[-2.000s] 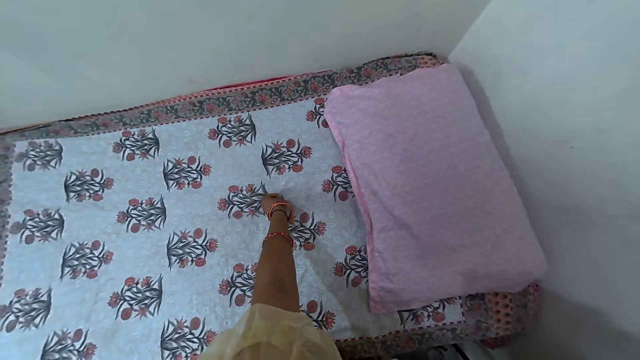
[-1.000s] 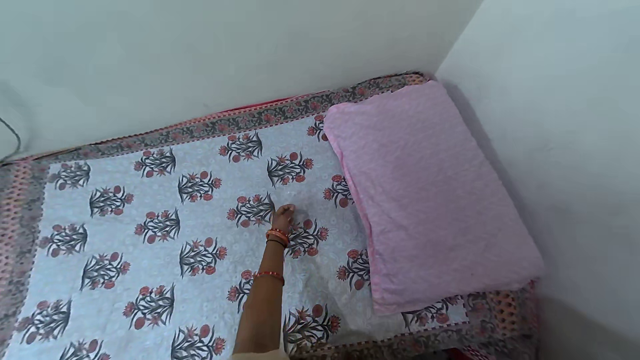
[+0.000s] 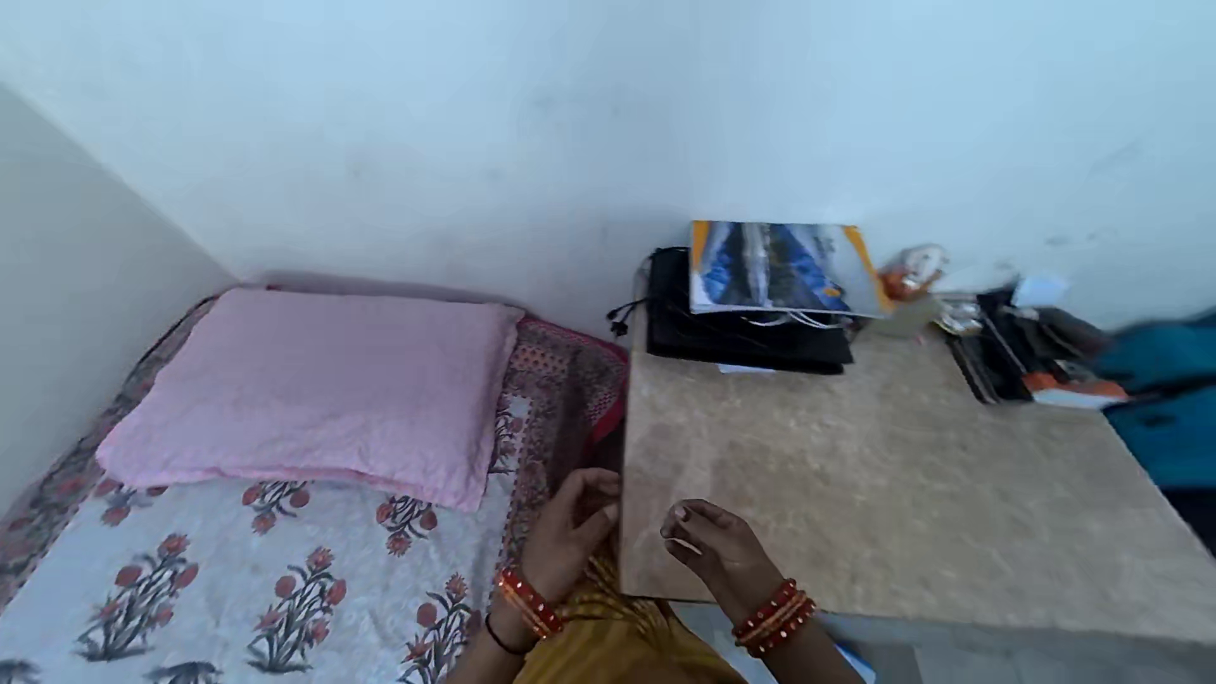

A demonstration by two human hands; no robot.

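Note:
My left hand [image 3: 575, 532], with red bangles and a dark band at the wrist, is between the bed and the table's left edge, fingers loosely curled and nothing seen in them. Over the near left corner of the brown stone-patterned table [image 3: 855, 484] is my right hand [image 3: 717, 551], also with red bangles; its fingers are bent and apart, holding nothing. Left of both hands, a pink pillow [image 3: 332, 389] lies on a white bedsheet with a red floral print [image 3: 228, 560].
On the table's far side, a magazine [image 3: 779, 271] rests on a black bag [image 3: 741, 337]. Further right are a crumpled plastic packet [image 3: 917, 271], dark items [image 3: 1007, 342] and a teal bag [image 3: 1164, 380]. Walls stand behind the bed and table.
The view has swung far to the right, bringing in the table. A hand that was on the bedsheet is off it; both hands now show near the table's edge.

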